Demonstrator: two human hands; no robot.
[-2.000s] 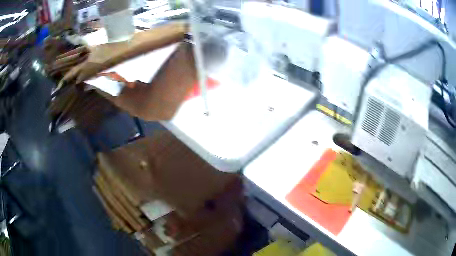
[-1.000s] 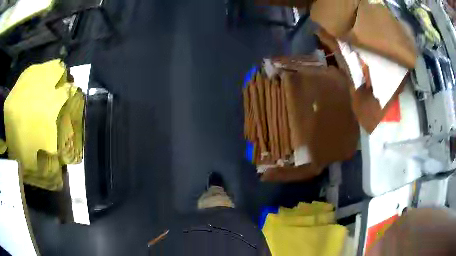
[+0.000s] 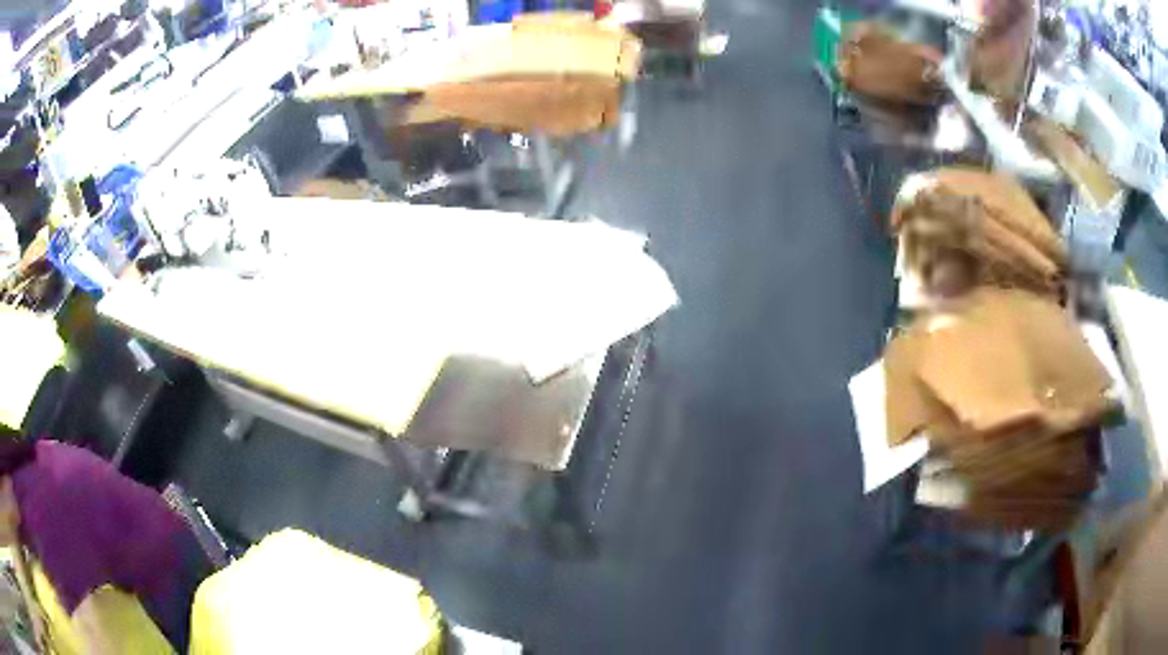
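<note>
Neither of my hands can be made out. Nearest in front, a bright yellow stack of panels (image 3: pixel 314 601) is cut off by the bottom edge. At the right, a thick stack of tan-brown panels (image 3: pixel 1005 365) lies with its layers fanned, and white sheets (image 3: pixel 884 429) stick out on its left side. A heap of brown pieces (image 3: pixel 986 224) lies just behind it. A blurred tan surface (image 3: pixel 1134 595) fills the bottom right corner; I cannot tell what it is.
A white table (image 3: pixel 423 275) with a sewing machine (image 3: pixel 205 218) stands at the left. Behind it is a table with brown panels (image 3: pixel 525 77). A dark floor aisle (image 3: pixel 749 320) runs between the rows. A person's purple sleeve or back (image 3: pixel 109 525) shows at lower left. A green crate (image 3: pixel 827 51) stands far back.
The view has swung from the machine table, over the floor and my shoe, to further up the aisle. The blurred skin-toned shape from the lower right is no longer clearly seen.
</note>
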